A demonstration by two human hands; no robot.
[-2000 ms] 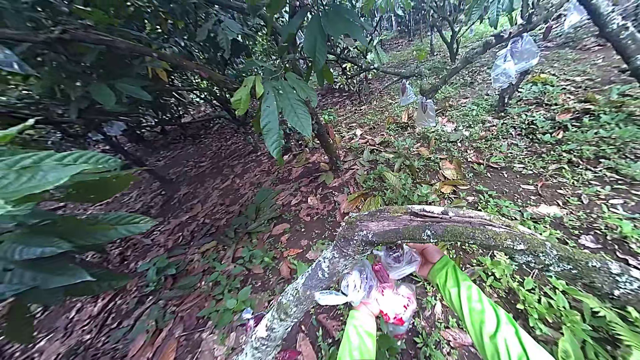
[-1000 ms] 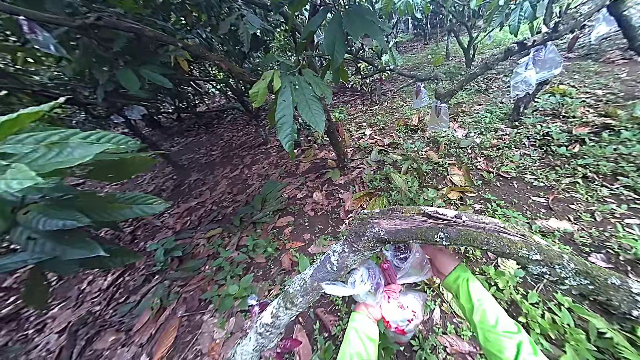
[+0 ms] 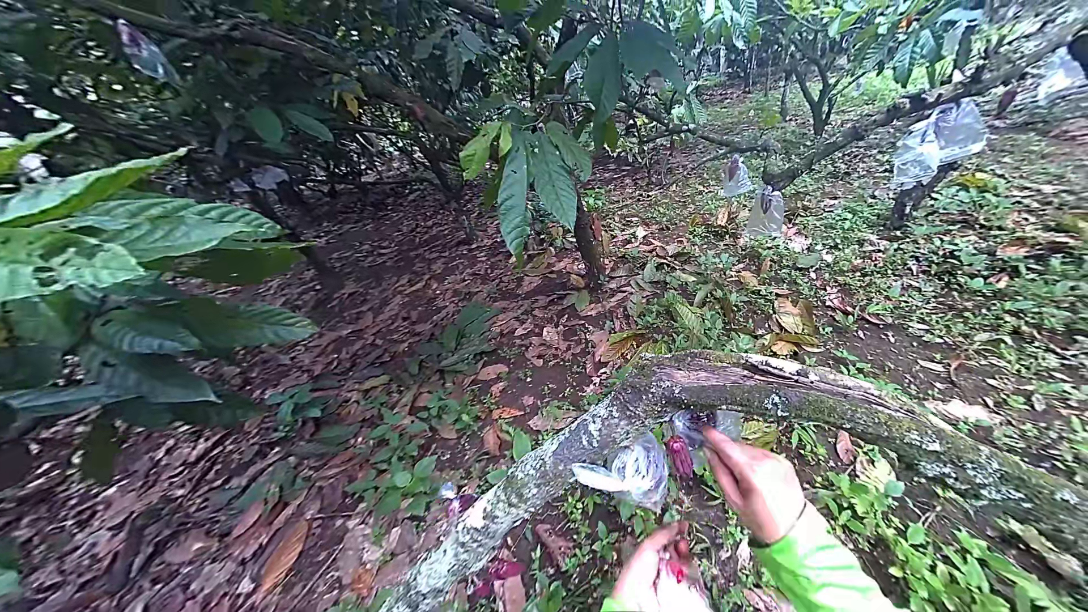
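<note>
My right hand (image 3: pixel 756 483) is raised under the bent, lichen-covered branch (image 3: pixel 595 429), its fingertips at a clear plastic bag (image 3: pixel 693 427) beneath the bark; whether they pinch it I cannot tell. Beside those fingers a small dark-red cacao pod (image 3: pixel 679 457) hangs. Just left of it, a bunched clear plastic bag (image 3: pixel 637 472) hangs against the branch. Lower down, my left hand (image 3: pixel 659 569) has its fingers curled around something small with red on it, partly hidden.
More dark-red pods (image 3: pixel 501 571) show below the branch at lower left. Clear bags (image 3: pixel 939 140) hang on limbs at the upper right. Large green leaves (image 3: pixel 127 280) reach in from the left. Leaf litter (image 3: pixel 340 476) and low weeds cover the ground.
My left hand has moved down, away from the bags under the branch. The red-and-white bundle between my hands no longer shows there, and the dark-red pod is more exposed.
</note>
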